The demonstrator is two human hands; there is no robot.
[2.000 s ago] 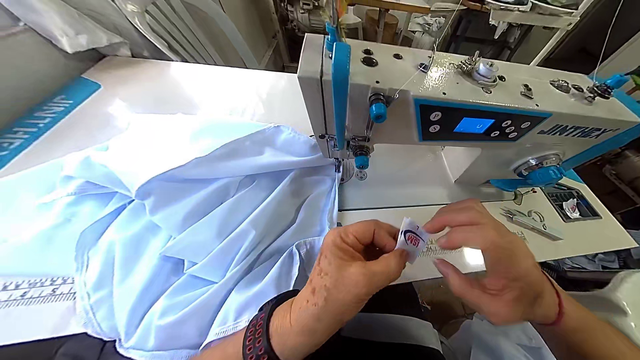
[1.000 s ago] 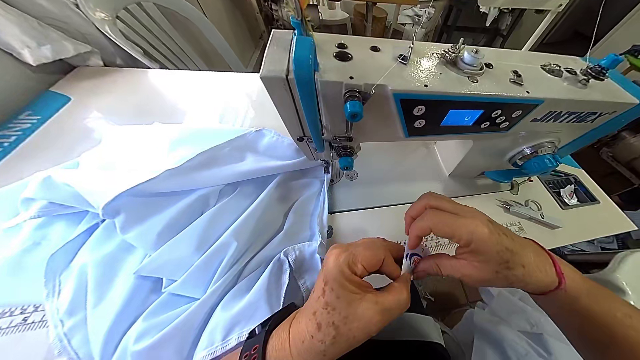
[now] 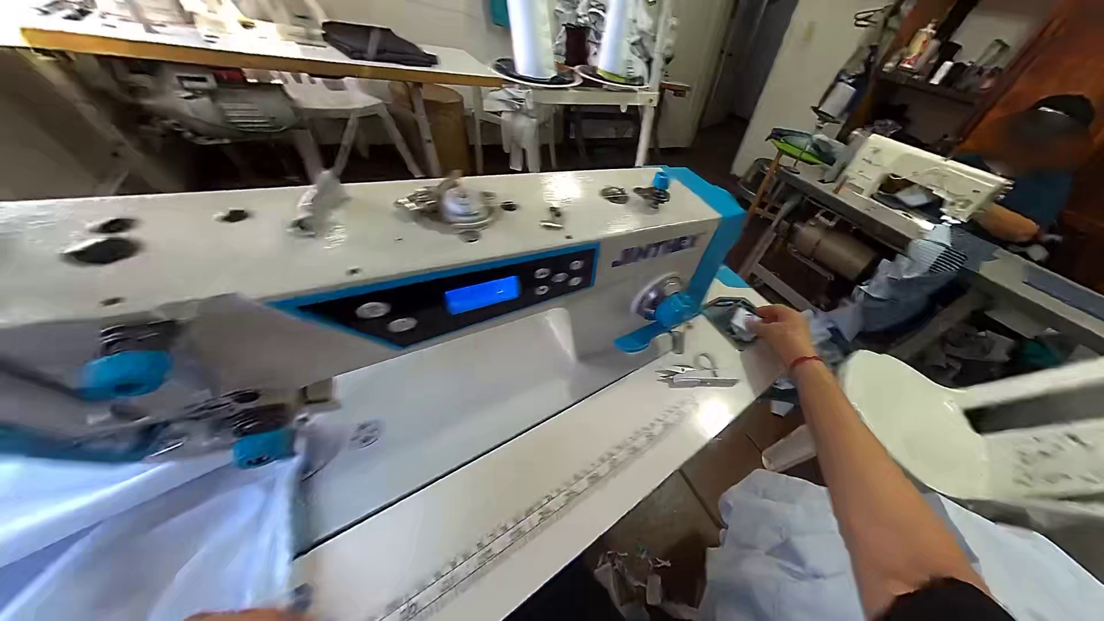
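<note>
My right hand point(image 3: 783, 335) reaches to a small dark tray point(image 3: 723, 312) at the far right end of the sewing table; its fingers are at a small white label point(image 3: 742, 324), and whether they grip it cannot be told. Only a blurred edge of my left hand point(image 3: 250, 615) shows at the bottom left, beside light blue fabric point(image 3: 172, 535). That fabric lies by the needle area of a white and blue industrial sewing machine point(image 3: 517, 233). Thread snips point(image 3: 703, 378) rest on the table just left of the tray.
A printed ruler scale point(image 3: 535, 517) runs along the table's front edge. A white plastic chair point(image 3: 914, 423) and pale fabric point(image 3: 776, 543) are at the right. Farther back, a person point(image 3: 1035, 181) sits at another sewing machine point(image 3: 918, 177). Thread cones point(image 3: 530, 39) stand behind.
My right hand has left the small label that both hands were at and moved right to the tray. My left hand is now mostly out of view. The view has swung right.
</note>
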